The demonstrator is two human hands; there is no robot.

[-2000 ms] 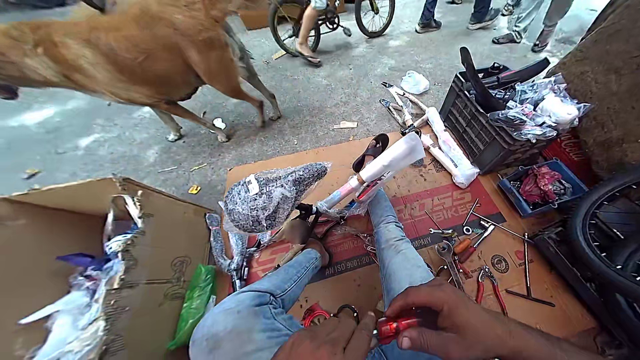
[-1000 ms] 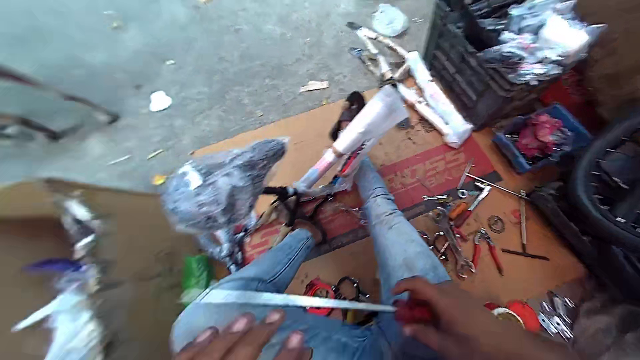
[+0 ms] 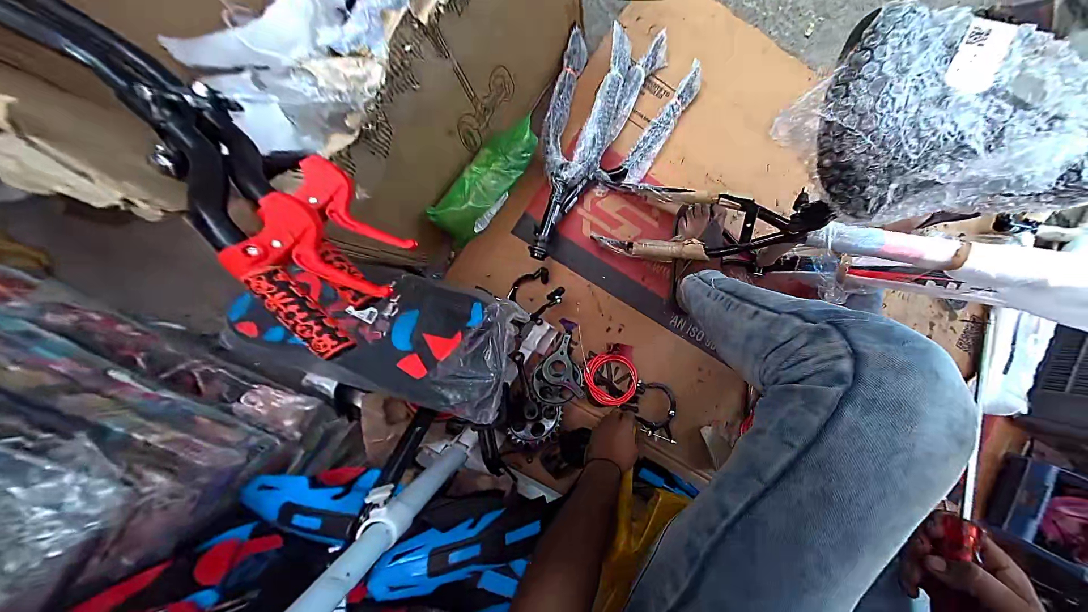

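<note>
My left hand [image 3: 614, 438] reaches down to the cardboard beside a coil of red cable [image 3: 610, 379]; whether its fingers hold anything is hidden. Next to it lie a black clamp ring [image 3: 659, 406], a grey spider-shaped metal part [image 3: 558, 371] and a toothed chainring [image 3: 535, 423]. At the lower right my right hand [image 3: 969, 561] is closed around the red handle of a screwdriver [image 3: 960, 537], its long shaft pointing up. A partly wrapped bicycle frame [image 3: 935, 263] lies beyond my knee, near a bubble-wrapped saddle [image 3: 960, 110].
Black handlebars [image 3: 208, 170] with red brake levers [image 3: 314, 225] stand at the left over a patterned, plastic-wrapped pad [image 3: 408, 340]. Bubble-wrapped forks [image 3: 595, 119] and a green plastic bag [image 3: 484, 183] lie by an open carton [image 3: 476, 76]. A grey tube [image 3: 382, 531] crosses the lower left.
The view has swung left and down. My left hand, earlier near the screwdriver over my lap, is now down by the red cable coil. The screwdriver remains in my right hand.
</note>
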